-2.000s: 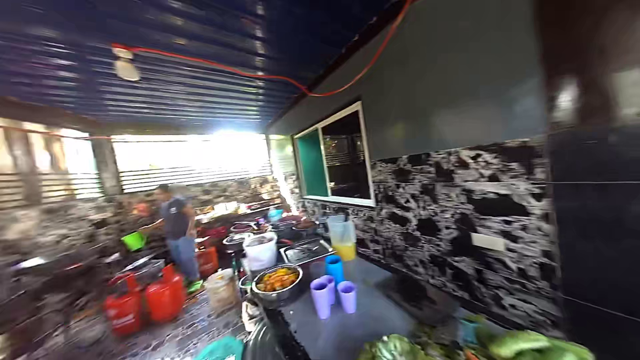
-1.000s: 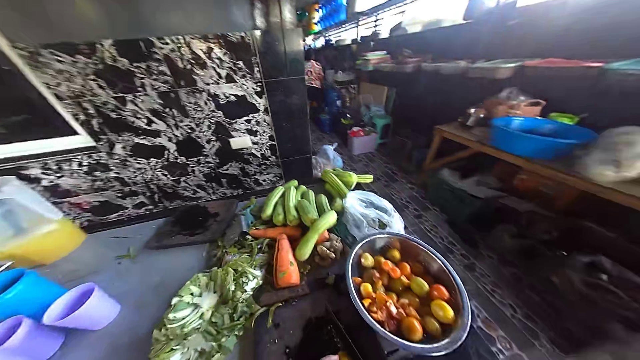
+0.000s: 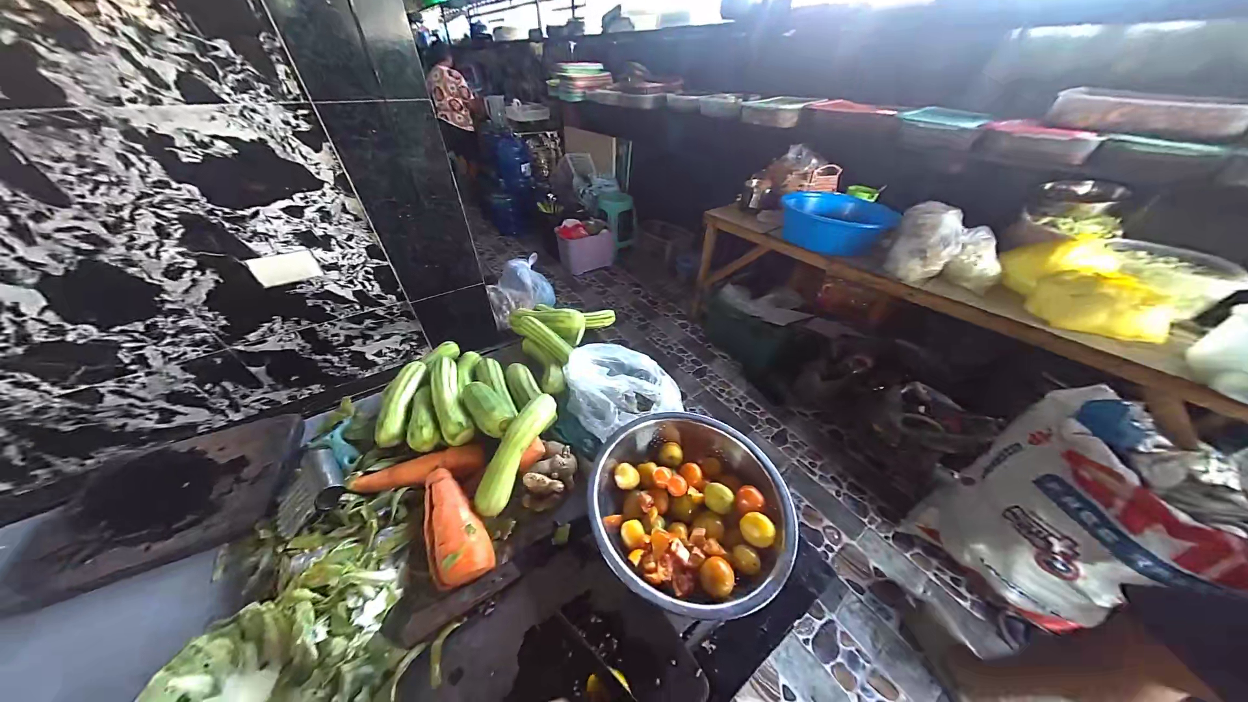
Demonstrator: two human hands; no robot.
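Observation:
Neither my left hand nor my right hand shows clearly; at the bottom right is a blurred bare forearm point(image 3: 1082, 663) with a dark sleeve. A steel bowl point(image 3: 783, 546) of whole and cut tomatoes point(image 3: 717, 577) sits at the counter's corner. Below and left of it, a dark cutting board point(image 3: 487, 663) carries a knife point(image 3: 590, 648) and wet scraps. Green gourds point(image 3: 517, 453) are piled behind a large peeled carrot point(image 3: 456, 536), with ginger point(image 3: 551, 468) beside them. Leafy trimmings point(image 3: 312, 604) lie to the left, near a metal peeler or grater point(image 3: 327, 478).
A clear plastic bag point(image 3: 619, 385) touches the bowl's far side. On the right stands a wooden table point(image 3: 936, 297) with a blue basin point(image 3: 838, 222) and bags. A large printed sack point(image 3: 1063, 517) is nearer. Another person point(image 3: 451, 97) stands far back by blue water jugs point(image 3: 512, 166).
The view has swung far right, from the cups and stove area to the vegetables and tomato bowl. No hand is plainly seen moving anything.

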